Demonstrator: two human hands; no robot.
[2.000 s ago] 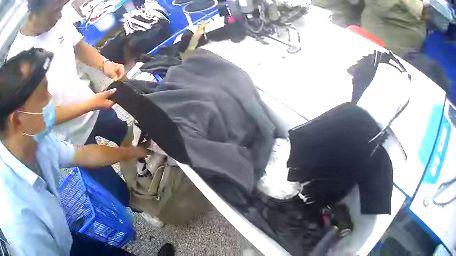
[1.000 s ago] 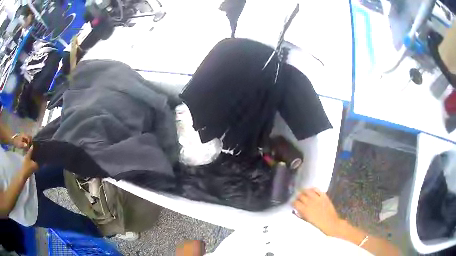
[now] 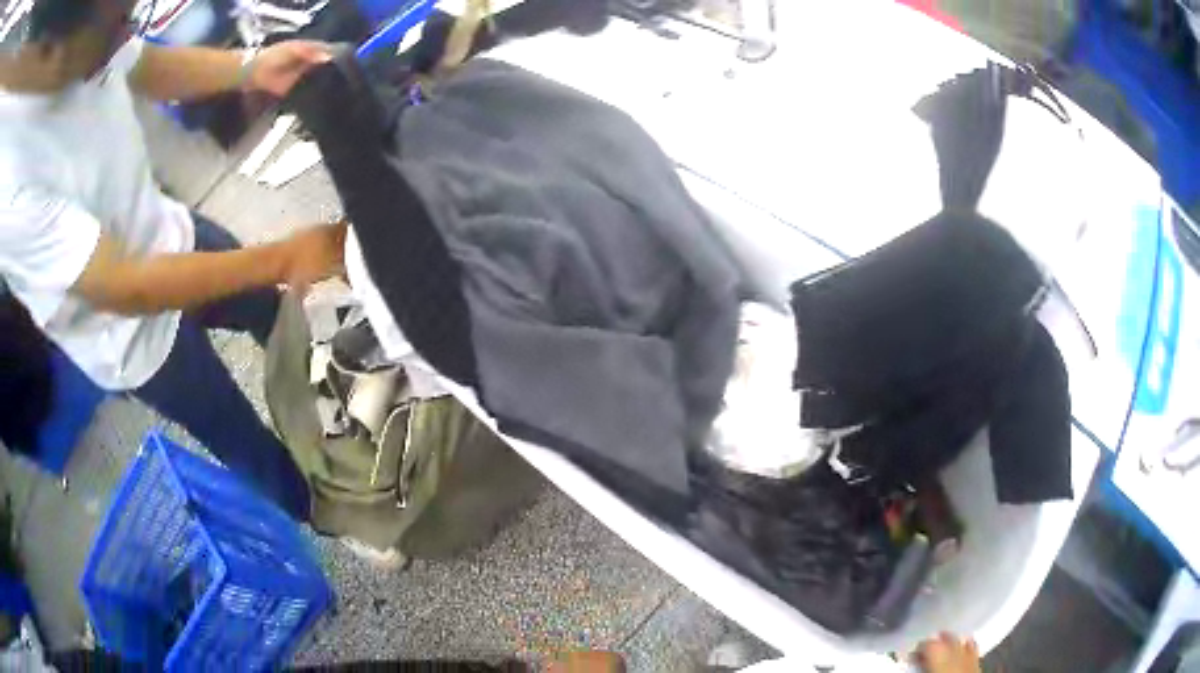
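Observation:
A large dark grey fleece-like garment (image 3: 566,224) lies heaped over the trough's left part, with a smoother black band (image 3: 395,224) along its left edge. Stacked black cut panels (image 3: 908,342) lie to its right, partly over the trough. Crumpled clear plastic (image 3: 761,394) lies between them. Black material (image 3: 790,526) fills the trough below. Only the fingertips of my right hand (image 3: 950,653) show, at the bottom edge by the white trough rim. A skin-coloured patch at the bottom edge may be my left hand (image 3: 588,661); its fingers cannot be made out.
A person in a white shirt (image 3: 99,224) stands at left, one hand on the black band's upper end, the other by the rim. An olive-green sack (image 3: 434,473) with pale pieces and a blue crate (image 3: 211,565) stand on the floor. Dark thread cones (image 3: 908,579) lie in the trough.
The view has swung left again. The masked person in light blue has left the view; the white-shirted person now spreads the black band. My right hand shows less than one second ago.

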